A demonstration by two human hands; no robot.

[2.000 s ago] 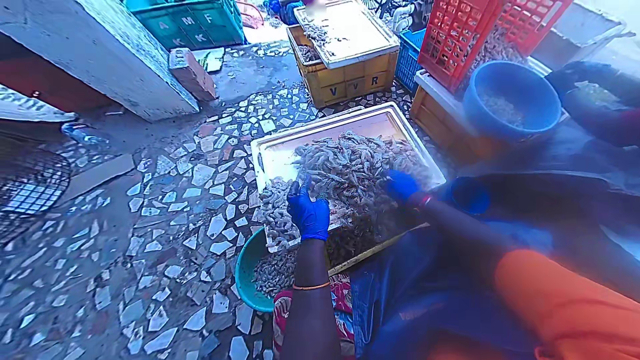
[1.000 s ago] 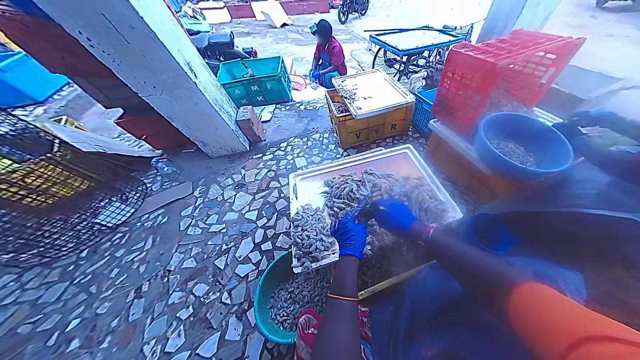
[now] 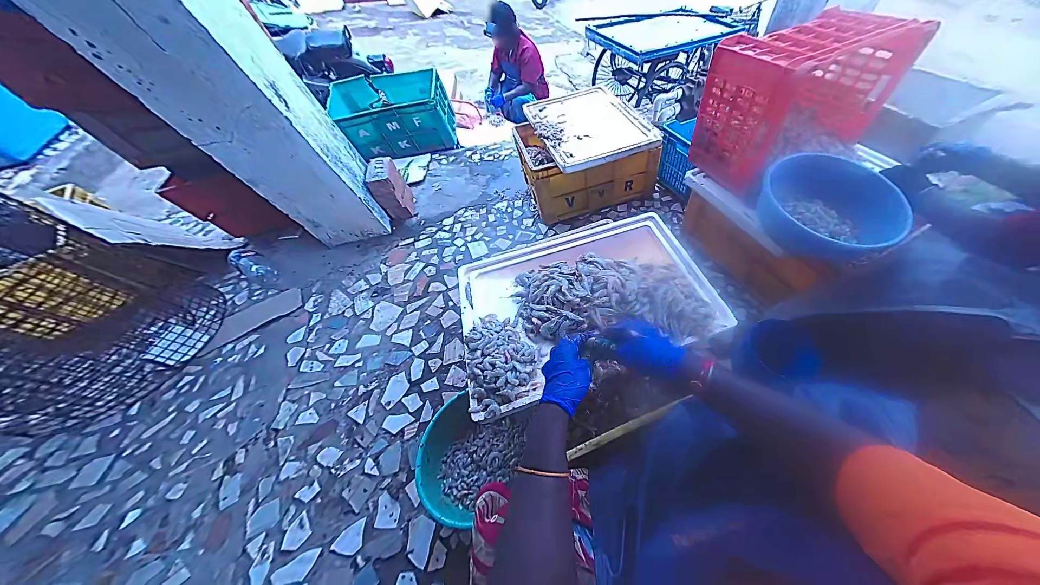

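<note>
My left hand (image 3: 567, 375) and my right hand (image 3: 646, 348), both in blue gloves, meet over the near edge of a white tray (image 3: 496, 280). A small shrimp appears to be between their fingertips, though blur hides its outline. Behind my hands a heap of whole shrimp (image 3: 601, 288) covers the tray's middle and right. To the left of my left hand lies a pile of peeled-looking shrimp (image 3: 500, 357) at the tray's left corner. A green basin (image 3: 435, 479) with more shrimp stands below that corner, partly hidden by my left forearm.
Beyond the tray stands a yellow crate (image 3: 597, 187) under a white lid (image 3: 601, 122). At right are a red crate (image 3: 739, 106) and a blue bowl (image 3: 837, 203) of shrimp, near a blurred person's arm. A green crate (image 3: 398, 122), a pillar (image 3: 268, 106) and a crouching person (image 3: 520, 69) are farther off.
Two seconds ago my hands were apart, the right over the shrimp heap; now they are together at the near side of the tray. The view has tilted up, bringing the crouching person in.
</note>
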